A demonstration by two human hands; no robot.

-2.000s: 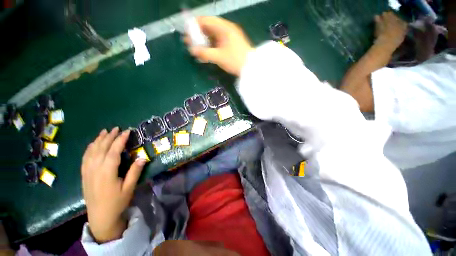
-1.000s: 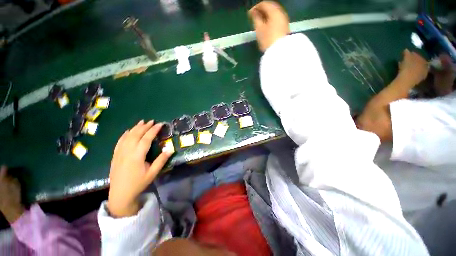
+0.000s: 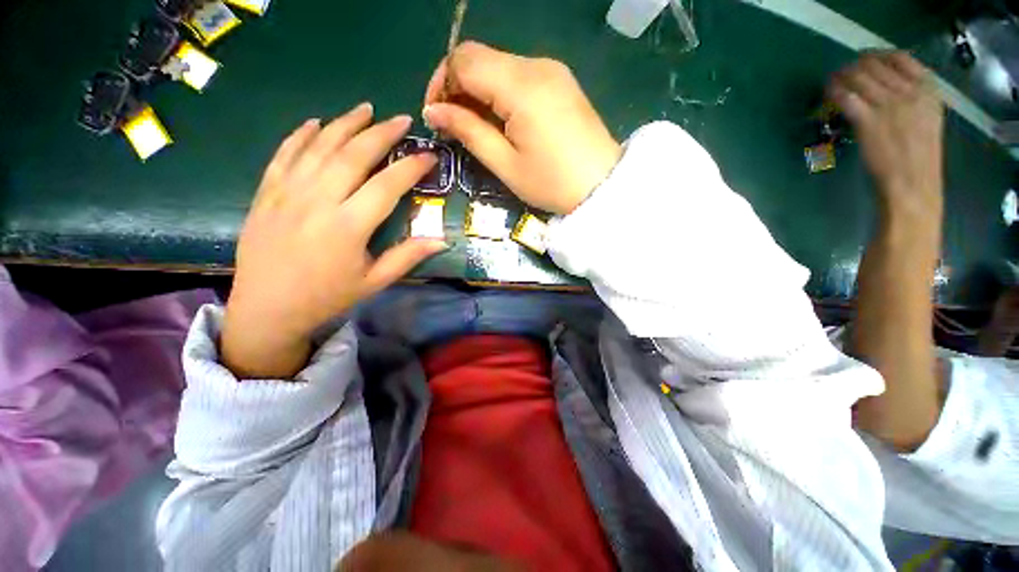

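Observation:
A black watch housing [image 3: 422,168] with a pale rim lies on the green bench, its pouch battery [image 3: 427,218] below it towards me. My left hand [image 3: 324,218] is spread, with its index fingertip on this housing and its thumb beside the battery. My right hand [image 3: 520,123] pinches a thin brownish stick, maybe tweezers [image 3: 456,31], upright above the housing. A second housing [image 3: 478,174] is partly hidden under my right hand. Its battery [image 3: 487,220] and another battery [image 3: 531,232] show below; the rest of the row is covered by my right hand and sleeve.
Several housings [image 3: 104,102] with batteries lie at the upper left. The white bottle [image 3: 636,13] is cut off by the top edge, beside a thin clear strip [image 3: 683,25]. At right, another person's hand [image 3: 888,101] reaches over a unit with a battery [image 3: 820,156]. A pink sleeve is at left.
My right hand has come back from the pale line to the row and now holds the thin stick. My left index finger now rests on the housing. The view has shifted.

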